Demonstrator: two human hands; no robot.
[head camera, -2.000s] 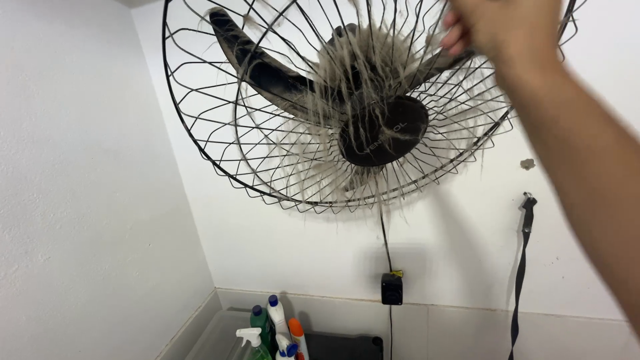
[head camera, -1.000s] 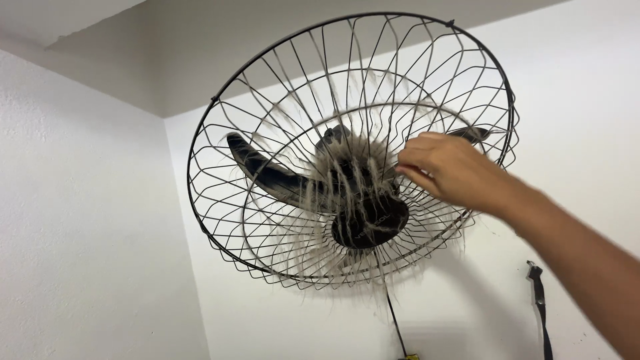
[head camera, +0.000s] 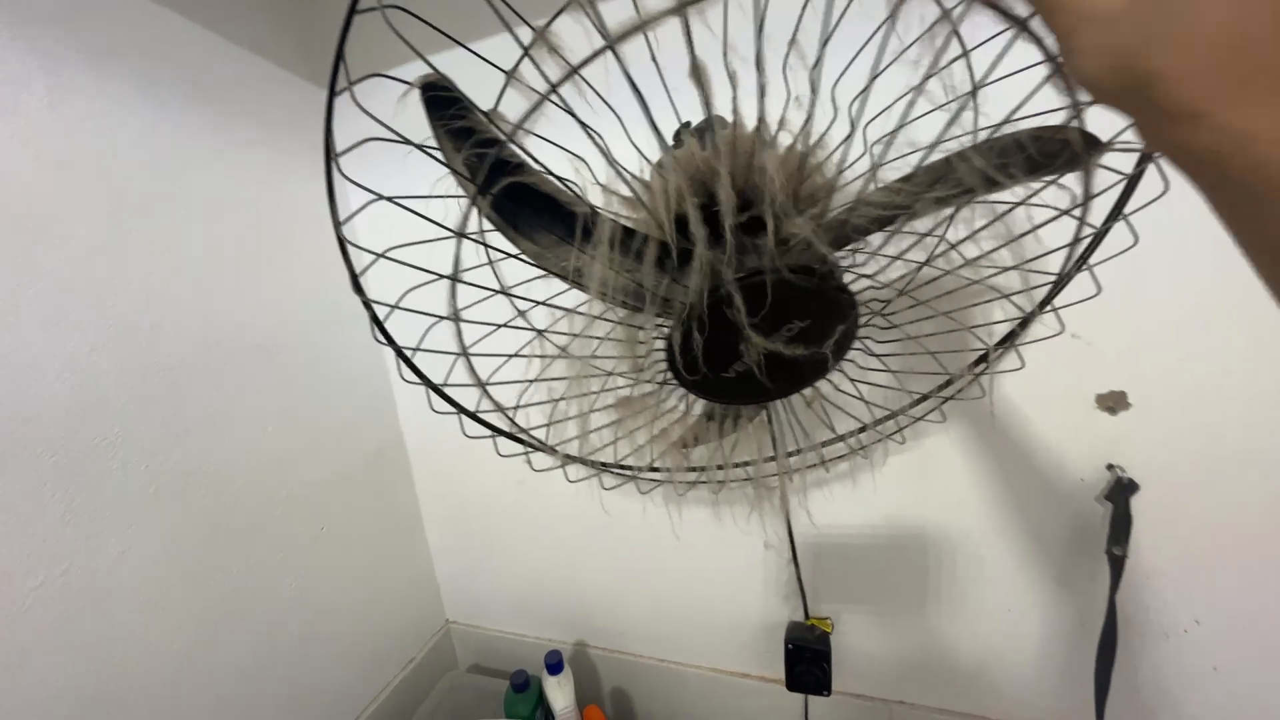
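Note:
A wall-mounted fan with a round black wire guard (head camera: 360, 290) fills the middle of the view. Strands of grey dust hang from its wires, thickest around the motor (head camera: 740, 180). Behind the guard are dark, dusty blades (head camera: 540, 210), and a round black centre cap (head camera: 765, 335) bears lettering and dust strands. My right hand (head camera: 1110, 45) is blurred at the upper right, by the guard's upper right rim; its fingers are cut off by the frame edge, so what it touches or holds cannot be seen. My left hand is out of view.
Below the fan, a cord (head camera: 795, 560) runs down to a black control box (head camera: 808, 660) on the white wall. A black strap (head camera: 1112, 600) hangs at the right, under a hole in the wall (head camera: 1112, 402). Bottles with blue caps (head camera: 558, 685) stand at the bottom, near the corner.
My right hand was at the guard near the motor one second ago; now it is at the upper right edge of the view. The view has tilted down, bringing the bottles back in.

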